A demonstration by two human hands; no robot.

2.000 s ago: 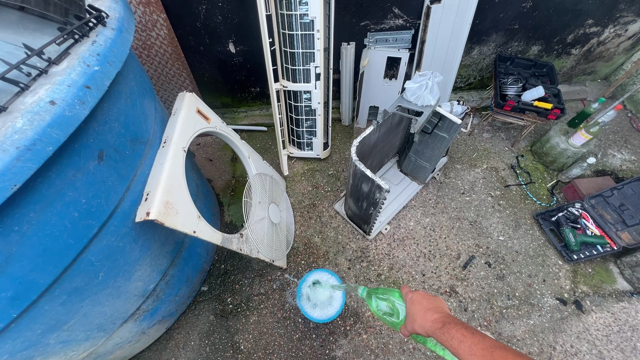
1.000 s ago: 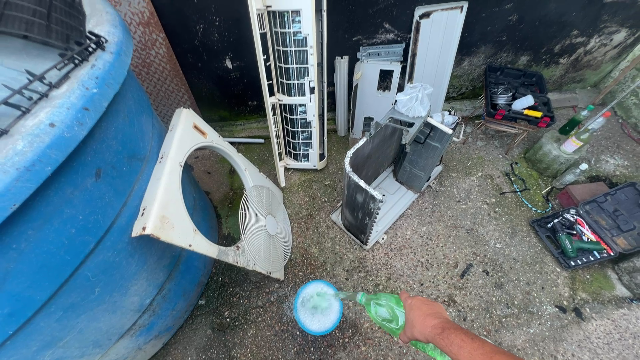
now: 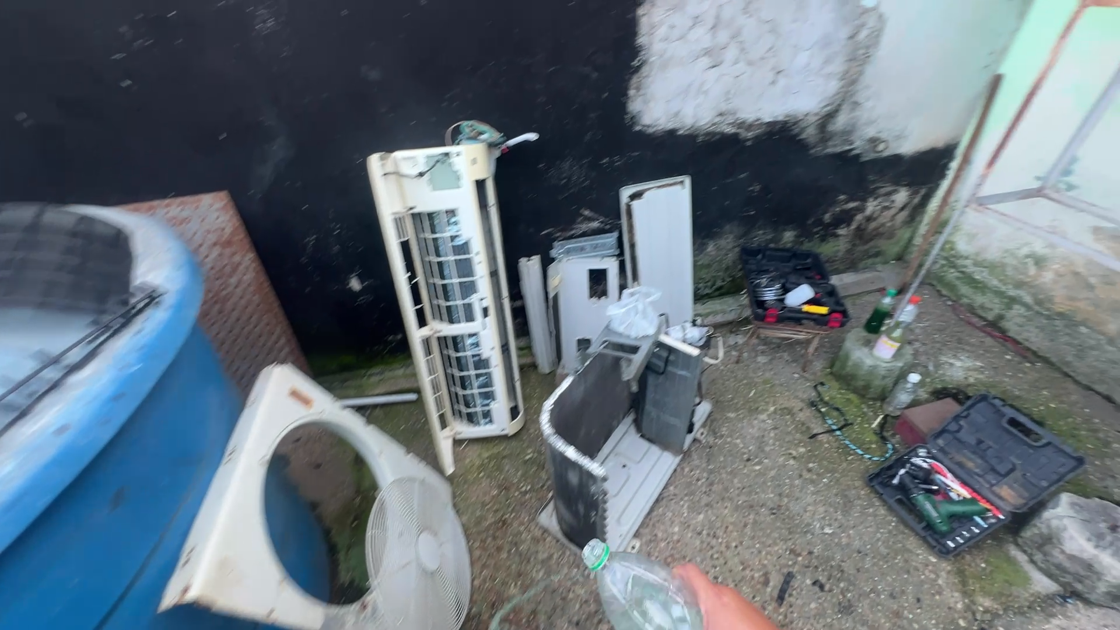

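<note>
At the bottom edge, my right hand (image 3: 719, 604) grips a clear plastic bottle (image 3: 643, 595) with a green ring at its uncapped-looking mouth. The bottle tilts up to the left, and its lower part is cut off by the frame. Just beyond it stands an air conditioner's outdoor unit base with a curved finned coil (image 3: 577, 464); a white plastic bag (image 3: 634, 312) lies on top. To the left, a white casing panel (image 3: 236, 499) with a round opening leans by the blue tank, a round fan grille (image 3: 420, 551) against it. My left hand is out of view.
A large blue tank (image 3: 114, 455) fills the left side. An indoor air conditioner unit (image 3: 455, 297) and metal panels (image 3: 658, 254) lean at the black wall. On the right are an open toolbox (image 3: 792, 293), a drill case (image 3: 997, 455), bottles (image 3: 891, 337) and a stone (image 3: 1076, 534).
The bottle, earlier tipped over a blue-rimmed container of foamy liquid, now has its mouth raised. That container has left the view, which has swung up toward the wall.
</note>
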